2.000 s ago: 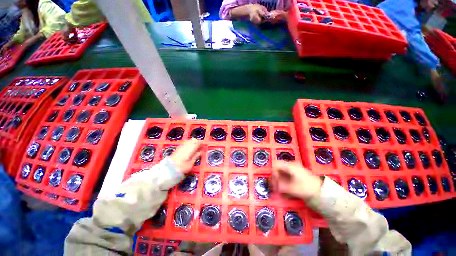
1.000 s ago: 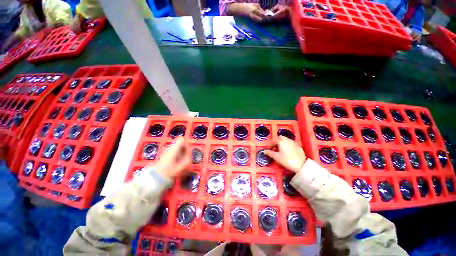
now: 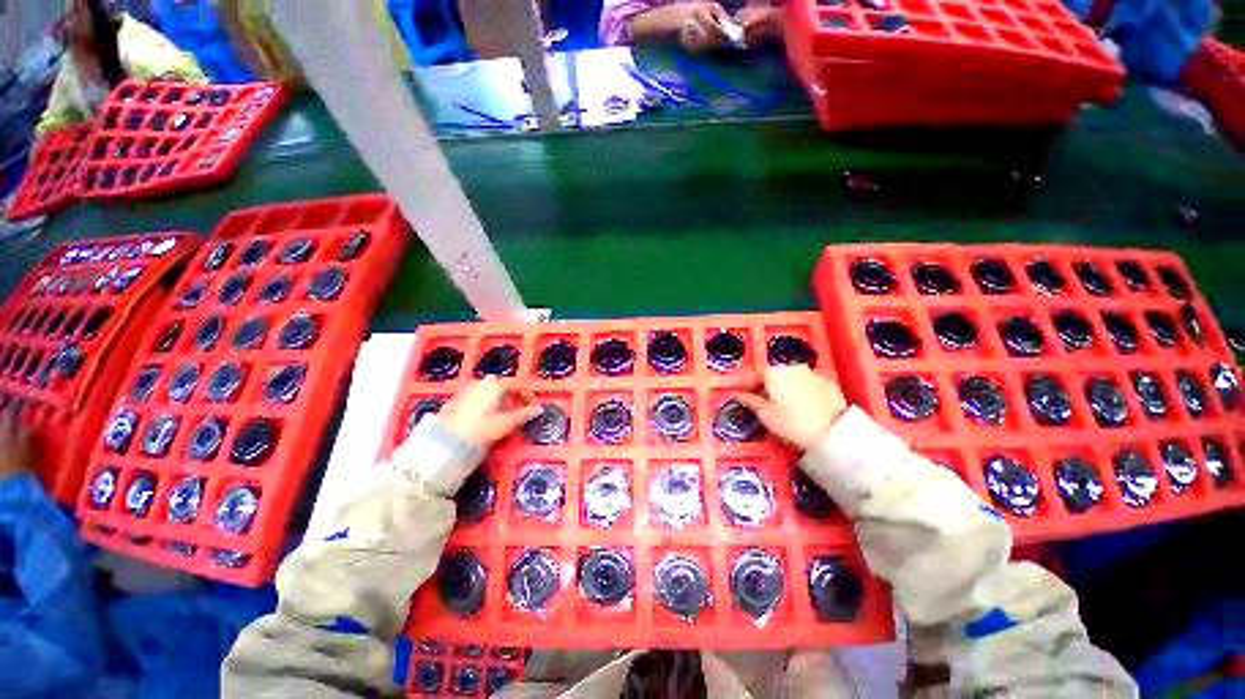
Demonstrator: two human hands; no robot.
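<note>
A red compartment tray (image 3: pixel 642 635) lies in front of me, with rows of square pockets holding round black units. Units in several pockets have a shiny clear film around them. My left hand (image 3: pixel 481 410) is over the second row at the left, fingertips at the edge of a round unit (image 3: pixel 546 421). My right hand (image 3: pixel 796 403) is over the second row at the right, fingertips at another round unit (image 3: pixel 739 417). Both units sit in their pockets. Whether the fingers grip them or only touch them is not clear.
Filled red trays stand at right (image 3: pixel 1034 262) and left (image 3: pixel 307 219). White paper (image 3: pixel 366 410) lies under the worked tray's left edge. A white metal upright (image 3: pixel 396 164) rises from the green bench (image 3: pixel 655 205). Stacked trays (image 3: pixel 942 96) and other people's hands are across the bench.
My left hand has moved right to a second-row unit. My right hand has moved up from the third row to the second and now rests near a unit there. The view has shifted slightly.
</note>
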